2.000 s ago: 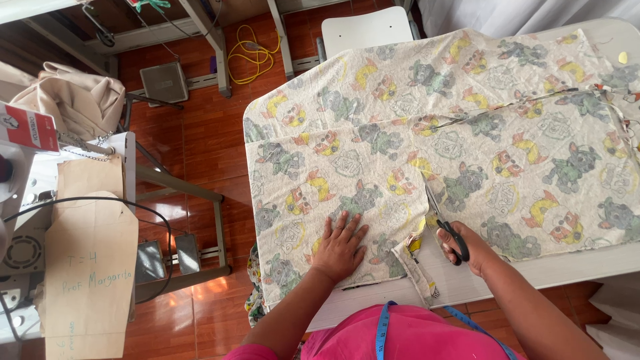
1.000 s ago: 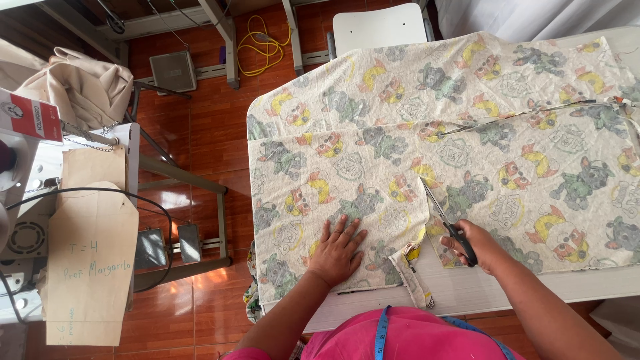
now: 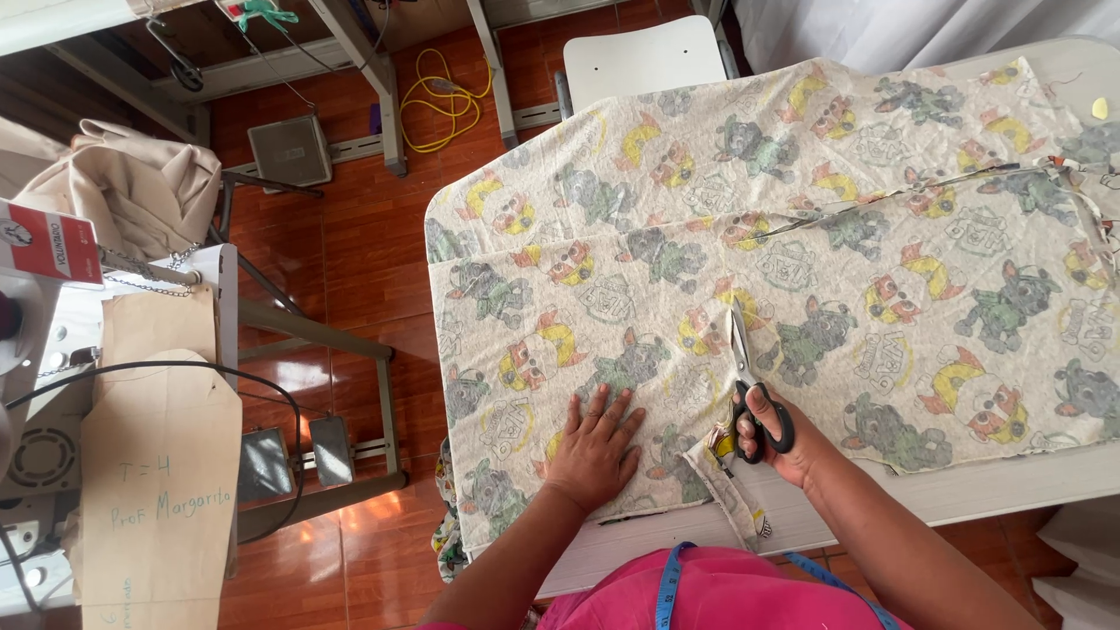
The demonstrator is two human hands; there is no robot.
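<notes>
A printed cartoon-dog fabric lies spread over a white table. Fingers spread, my left hand rests flat on it, left of the cut. My right hand holds black-handled scissors by the loops. Their blades point away from me at the inner end of a cut running in from the near edge; whether the blades are fully closed I cannot tell. A narrow folded strip of the fabric hangs toward the near table edge beside the scissors. Another long slit crosses the fabric farther back.
Behind the table stands a white chair. At left, paper patterns with writing hang by a sewing machine and a black cable. Beige cloth is bunched beyond. A yellow cord lies on the tiled floor. A blue measuring tape hangs over my pink top.
My right hand and the scissors have moved slightly left, closer to my left hand. My left hand stays flat on the fabric.
</notes>
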